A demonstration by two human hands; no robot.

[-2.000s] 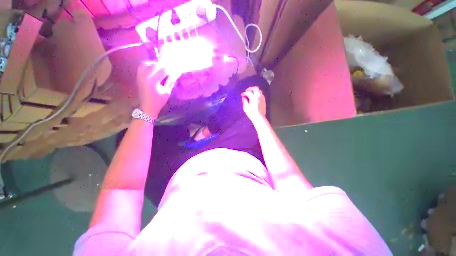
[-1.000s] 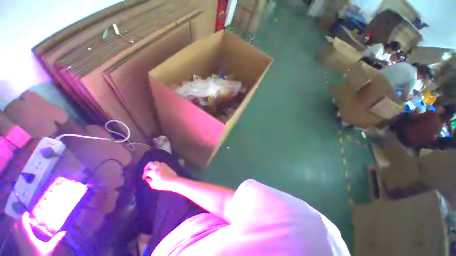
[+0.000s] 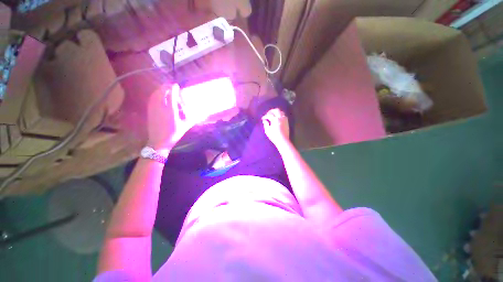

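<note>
The test box (image 3: 209, 99) glows bright pink-white on the brown cardboard bench, so its surface details are lost in glare. My left hand (image 3: 165, 117) is at the left edge of the box, with the fingers pointing up along it. The glare hides whether it grips the box or a part. My right hand (image 3: 276, 123) rests over my right thigh with curled fingers, to the right of the box. Whether it holds anything small cannot be seen.
A white power strip (image 3: 190, 46) with dark plugs lies behind the box. A pale cable (image 3: 88, 110) runs left. Small open cartons (image 3: 71, 82) stand at left. A large open carton (image 3: 344, 91) with a whitish plastic bag (image 3: 398, 80) stands at right, beside green floor (image 3: 380, 176).
The view turned far right a second ago and is now back on the bench. Compared with two seconds ago, the glow is more box-shaped and my left hand sits lower beside it.
</note>
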